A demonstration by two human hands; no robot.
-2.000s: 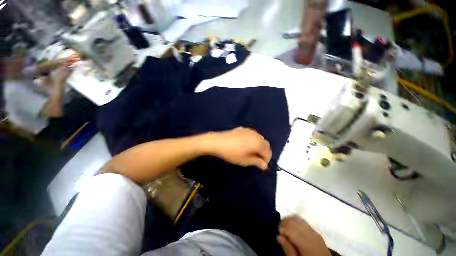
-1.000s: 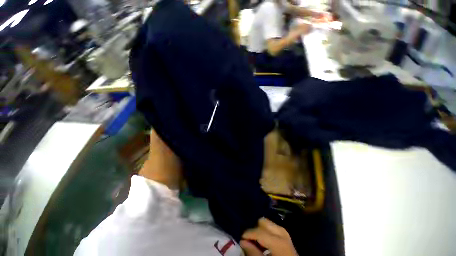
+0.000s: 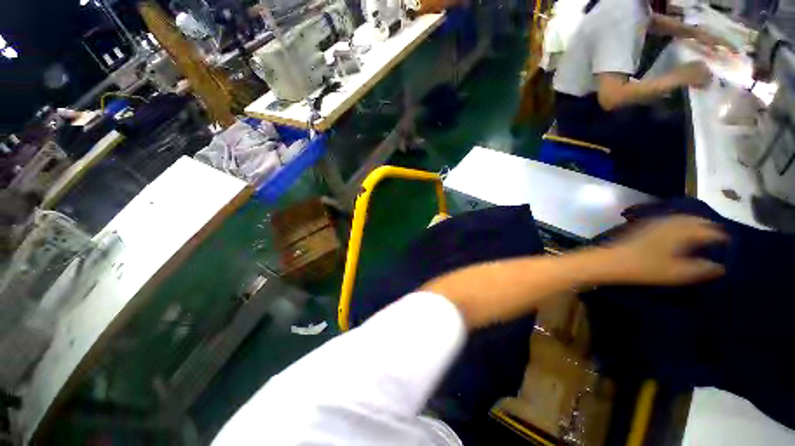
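Note:
My left hand (image 3: 676,251) is at the right, blurred, over a dark navy garment (image 3: 697,322) that lies on the table and hangs past its edge. Its fingers are apart and hold nothing that I can see. Another navy garment (image 3: 471,253) hangs over a yellow tubular frame (image 3: 355,248), partly under my left forearm. My right hand is not in view.
A plastic-wrapped brown package (image 3: 558,375) lies below, between the navy pieces. A white board (image 3: 540,192) is beyond. A person in a white shirt (image 3: 601,52) works at the upper right. Another white table (image 3: 131,270) stands left, with a cardboard box (image 3: 305,237) on the green floor.
My left hand has let go of the raised navy garment, which now hangs over the yellow frame, and has moved right to the garment on the table. My right hand has left the picture.

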